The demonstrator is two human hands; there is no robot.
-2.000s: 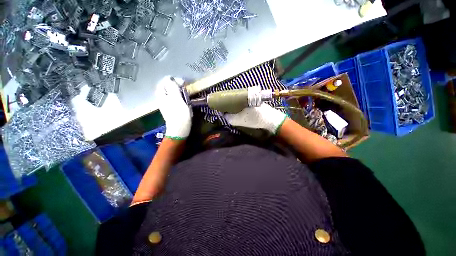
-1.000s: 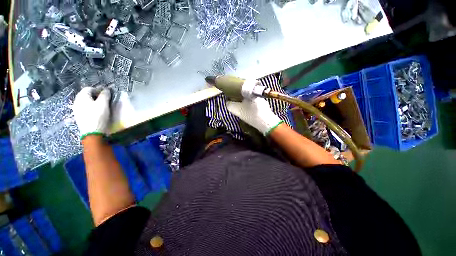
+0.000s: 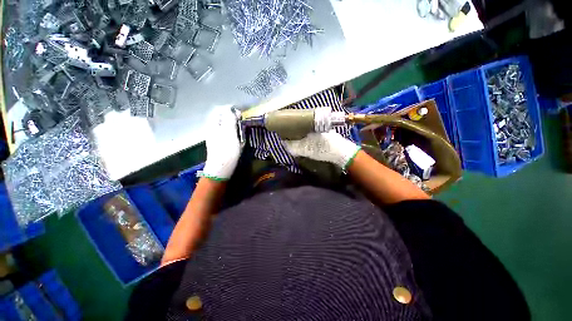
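Observation:
The olive-green rivet gun [image 3: 290,123] lies level over the striped cloth [image 3: 270,147], its dark nose pointing left. My right hand [image 3: 326,148], in a white knit glove, is closed around the gun's handle below the body. My left hand [image 3: 222,143], also gloved, is at the gun's nose at the bench edge. A small dark metal part [image 3: 239,121] shows at its fingers against the nose; most of it is hidden by the glove. A small group of rivets [image 3: 266,79] lies on the bench just beyond the gun.
A pile of grey metal brackets [image 3: 138,81] covers the bench at left. A heap of rivets [image 3: 270,25] lies at the back. A bag of rivets [image 3: 53,169] sits at the left corner. The air hose [image 3: 414,123] curves over the carton [image 3: 446,125]. A blue bin [image 3: 537,119] stands at right.
My left hand has come back from the bracket pile at left to the gun's nose. The gun has turned from slanting up-left to nearly level.

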